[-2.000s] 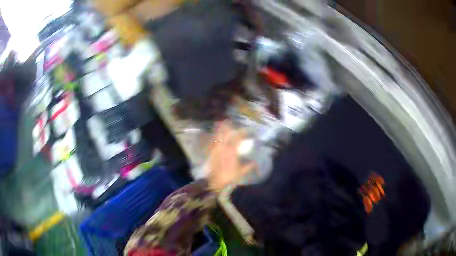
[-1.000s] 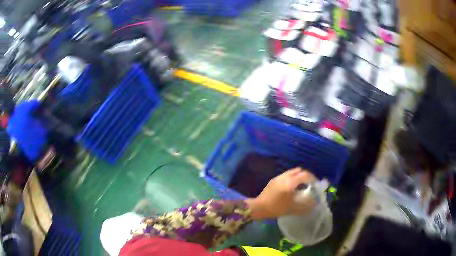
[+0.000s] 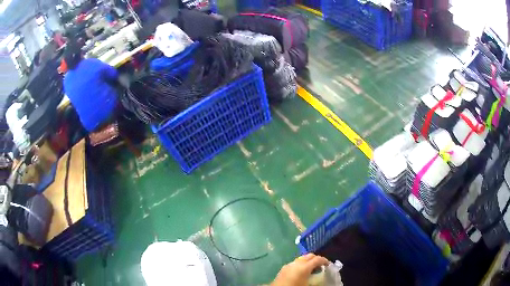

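My left hand [image 3: 302, 271] is at the bottom edge, partly cut off. Its fingers are closed on a small roll in a clear plastic bag [image 3: 330, 275], which shows at the fingertips. The hand is beside the near left rim of a blue crate [image 3: 408, 234] with dark contents. My right hand is not in view.
Bundled grey-white panels [image 3: 430, 173] with coloured ties stand at right. A blue crate [image 3: 218, 120] heaped with black cord stands ahead. A person in blue [image 3: 92, 92] bends at left, near a brown board [image 3: 64, 190]. A white rounded object [image 3: 178, 263] and a thin cord loop [image 3: 211, 223] lie low.
The view has swung left, away from the table with black cloth, to the aisle. My left hand has sunk to the bottom edge, still holding the wrapped roll.
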